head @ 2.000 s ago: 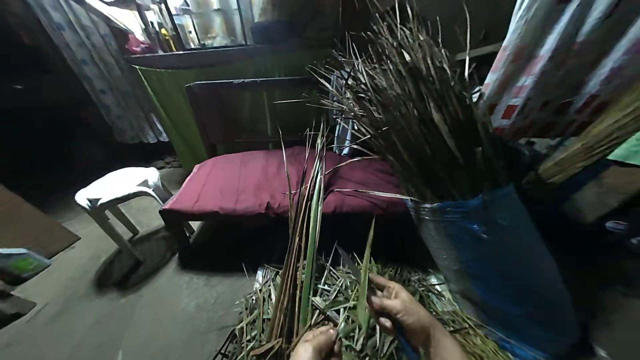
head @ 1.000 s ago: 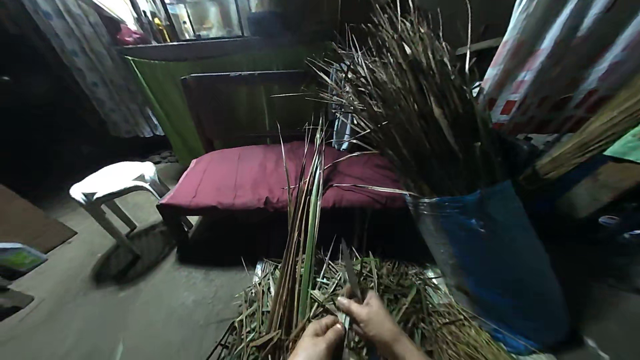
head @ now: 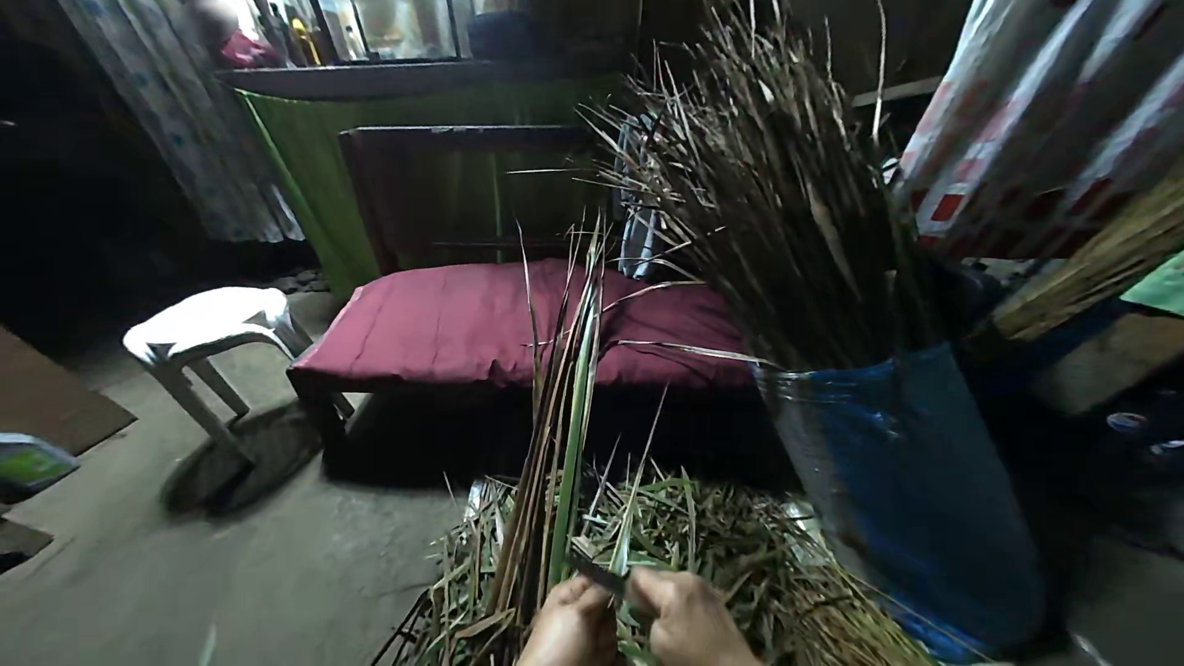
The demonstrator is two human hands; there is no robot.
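Note:
At the bottom centre, my left hand (head: 572, 622) is closed on the lower end of a narrow green leaf strip (head: 629, 518). Close on its right, my right hand (head: 689, 618) grips a knife, whose dark blade (head: 597, 572) lies across the strip and points up to the left. A bundle of long green and brown leaves (head: 560, 435) stands just beyond my left hand, its tips over the bench. Around and under both hands spreads a heap of leaf scraps (head: 731, 546). The knife's handle is hidden in my right fingers.
Ahead is a bench with a maroon cushion (head: 444, 319). A white plastic stool (head: 217, 324) stands at the left. On the right, a blue container (head: 911, 481) holds a tall bundle of dry stalks (head: 786, 203). A patterned curtain (head: 1045, 120) hangs behind it.
The knife blade, pointing upward a second ago, now lies slanted to the left across a leaf strip. My right hand has come down from its higher place two seconds ago.

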